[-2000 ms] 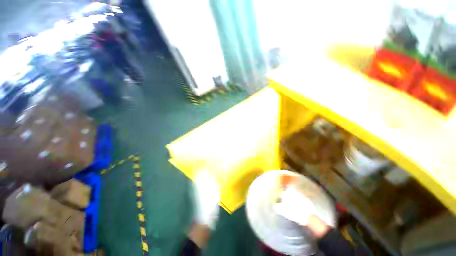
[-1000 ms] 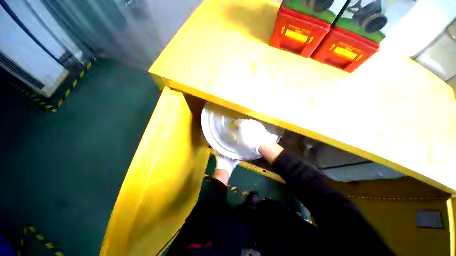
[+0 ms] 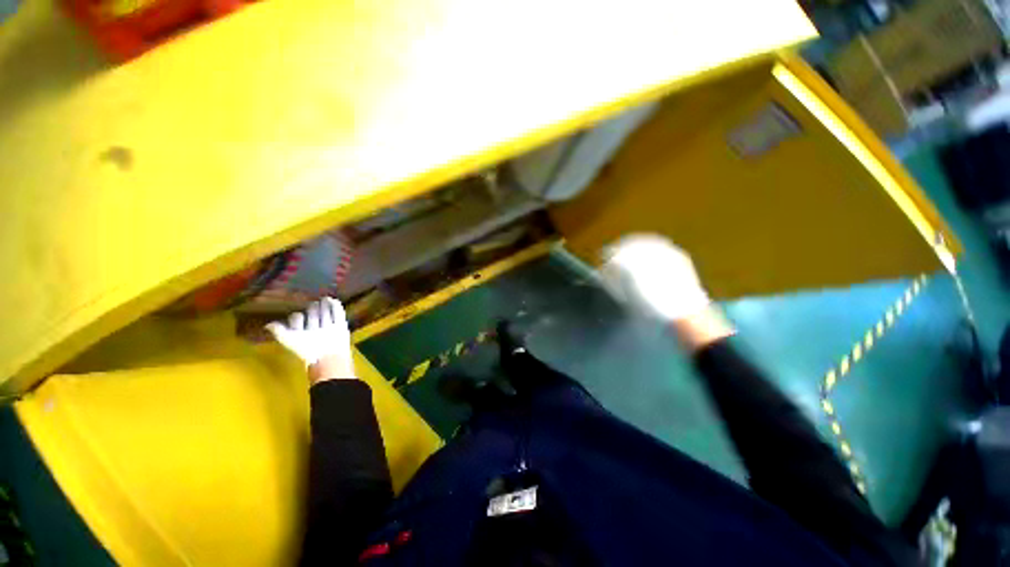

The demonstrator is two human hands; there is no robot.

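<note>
The yellow cabinet (image 3: 388, 111) stands open in front of me. Its left door (image 3: 199, 443) and right door (image 3: 720, 199) are swung out. The drum (image 3: 321, 266), with a red and white striped side, is inside at the left, partly hidden under the cabinet top. My left hand (image 3: 315, 332), in a white glove, is at the cabinet's lower front edge by the drum, fingers spread and empty. My right hand (image 3: 659, 279), in a white glove, is blurred in front of the right door. Its fingers cannot be made out.
Red bins (image 3: 144, 20) sit on the cabinet top at the upper left. A pale container (image 3: 587, 155) is inside the cabinet towards the right. Yellow-black tape (image 3: 875, 332) marks the green floor at the right. Cartons (image 3: 930, 55) stand at the upper right.
The drum has gone further into the cabinet and my hands are off it. My right hand has moved right, towards the right door. The view has turned to the right.
</note>
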